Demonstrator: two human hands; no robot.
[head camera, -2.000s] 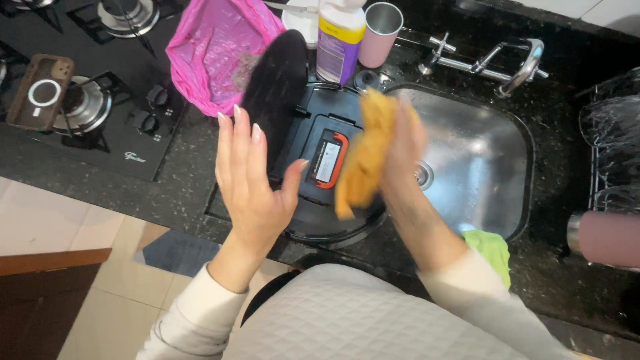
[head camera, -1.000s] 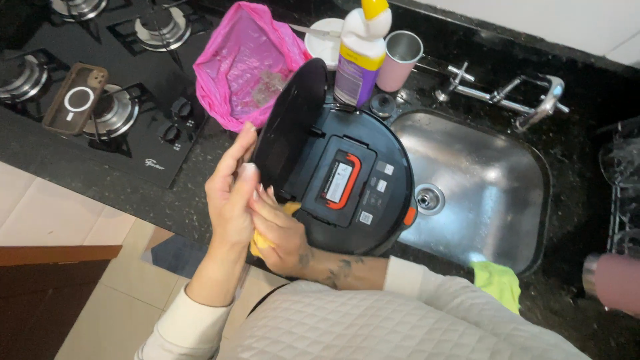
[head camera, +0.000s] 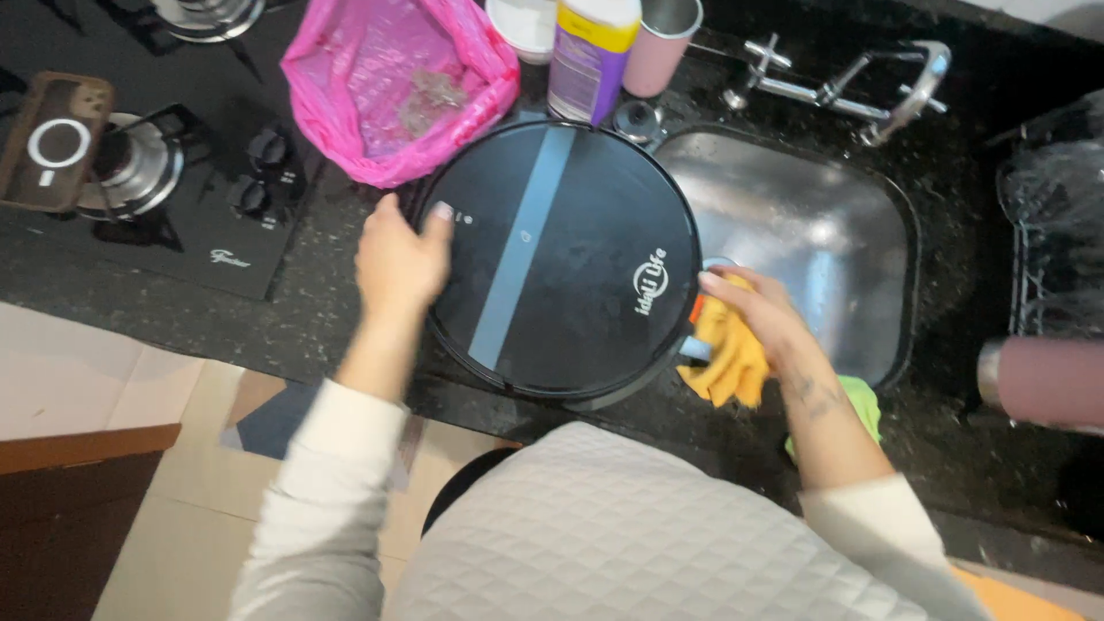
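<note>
A round black robot vacuum (head camera: 569, 276) with its lid closed rests on the dark stone counter, partly over the sink's left side. A blue-grey stripe crosses its top. My left hand (head camera: 401, 259) is at the vacuum's left rim, its thumb over the lid's edge and its fingers around the side. At the right rim, my right hand (head camera: 759, 315) holds a yellow-orange cloth (head camera: 729, 354) against the vacuum's side. Part of an orange piece shows by that cloth.
Behind stand an open pink plastic bag (head camera: 362, 95) with grey dust, a purple-and-yellow bottle (head camera: 591, 69) and a pink cup (head camera: 664, 43). A phone (head camera: 52, 142) lies on the gas cooktop (head camera: 216, 233). Right are the steel sink (head camera: 828, 250), faucet (head camera: 828, 95), green cloth (head camera: 862, 414) and pink flask (head camera: 1044, 379).
The vacuum's lid, raised in both earlier frames, is now down. My right hand has moved with the yellow cloth from the vacuum's left side to its right rim.
</note>
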